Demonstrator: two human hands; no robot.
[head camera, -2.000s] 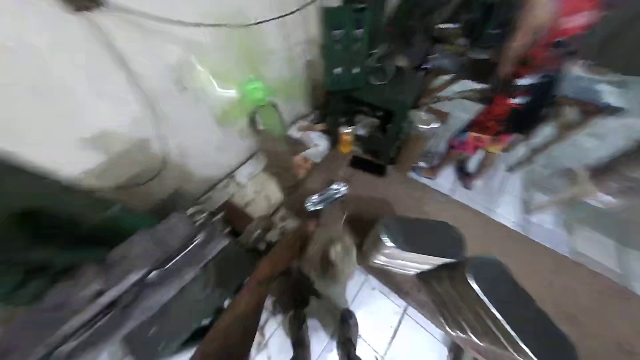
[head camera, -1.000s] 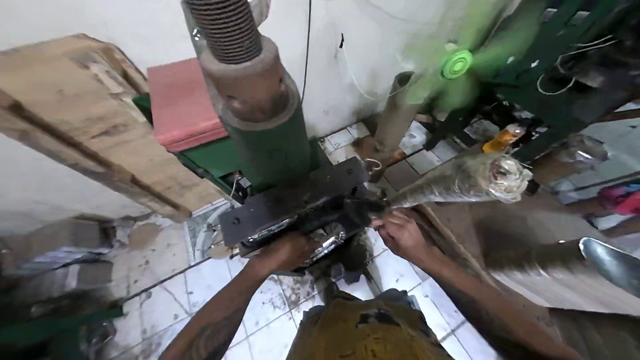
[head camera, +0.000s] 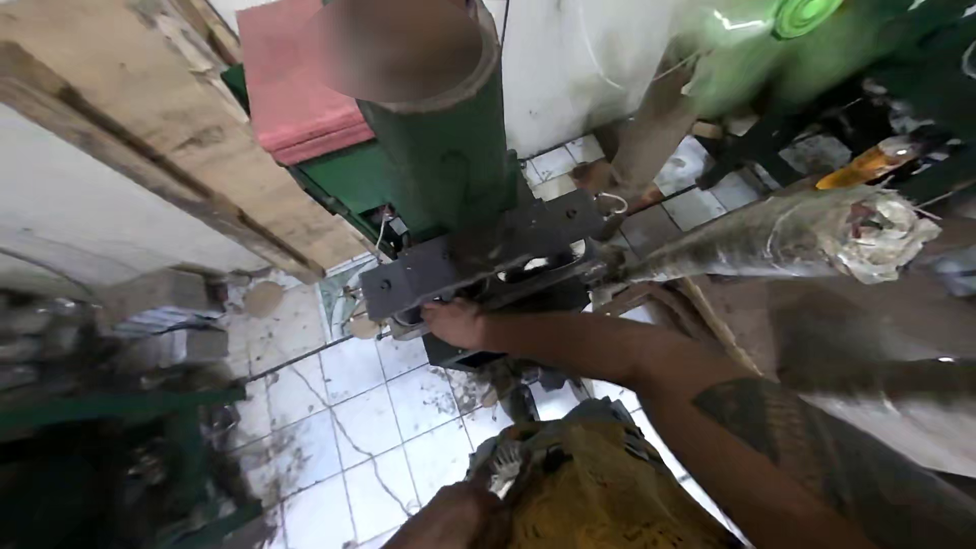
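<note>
A green machine with a thick upright cylinder (head camera: 450, 168) stands in front of me, with a dark metal clamp-like block (head camera: 412, 274) at its base. My right hand (head camera: 454, 324) reaches across to the left end of this block; its fingertips touch a dark part there, and their grip is partly hidden. Low in the view, my left hand (head camera: 465, 511) is by my lap, beside a small pale item (head camera: 505, 467) against my clothing. Blur hides whether the fingers hold it. A yellow-brown garment (head camera: 610, 488) covers my front.
A red lid (head camera: 305, 84) tops a green box behind the block. Wooden boards (head camera: 152, 145) lean at the left. A plastic-wrapped roll (head camera: 793, 232) juts in from the right, near an orange bottle (head camera: 869, 164) and a green fan (head camera: 804, 15). White floor tiles (head camera: 366, 427) lie below.
Both hands were at the dark block one second ago. My left hand has drawn back to my lap, and my right hand has moved left along the block.
</note>
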